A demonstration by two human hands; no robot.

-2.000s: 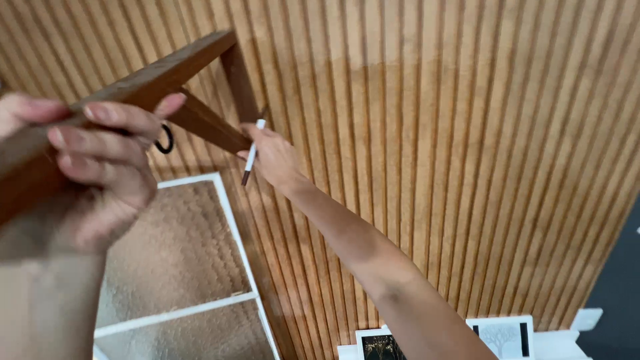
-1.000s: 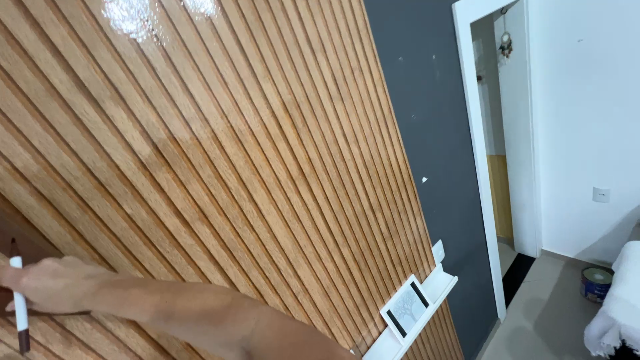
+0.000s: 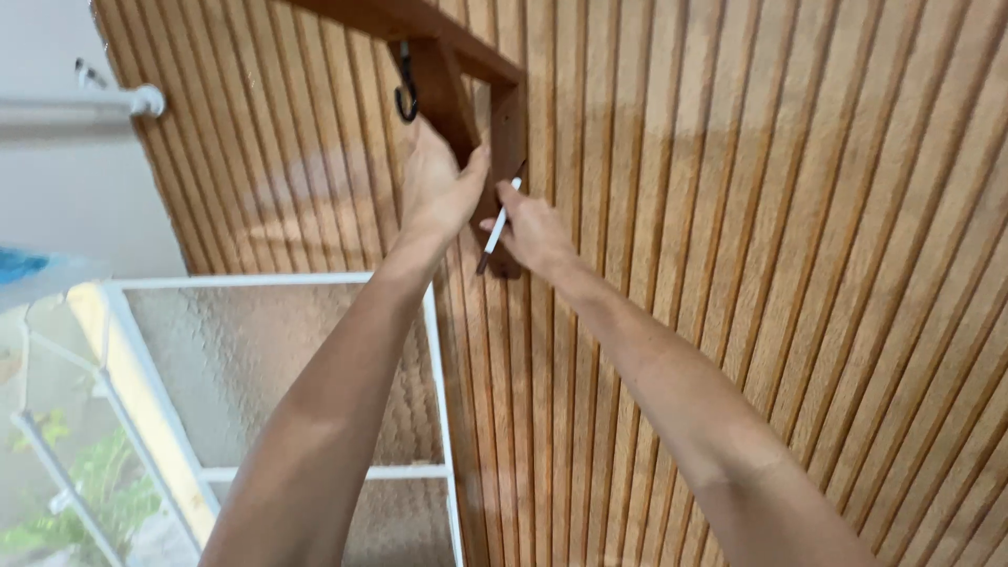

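A brown wooden wall bracket (image 3: 508, 118) with a slanted brace stands against the slatted wood wall panel (image 3: 709, 197). My left hand (image 3: 442, 185) is wrapped around the lower part of the brace, its thumb on the near side and its other fingers partly hidden. A black metal hook (image 3: 406, 93) hangs from the bracket's top arm, just above that hand. Between the fingers of my right hand (image 3: 535, 232) is a white pen-like marker (image 3: 502, 216) with dark ends, held slanting beside the bracket's upright, close to its lower end.
Below on the left is a white-framed window with textured glass (image 3: 276, 362), standing at an angle. Beyond it are metal bars and green plants (image 3: 102, 480). A white rod (image 3: 79, 102) ends near the panel's upper left edge.
My left hand has moved from the bracket's long top arm to its slanted brace. My right hand still holds the marker. The view swung right and then back.
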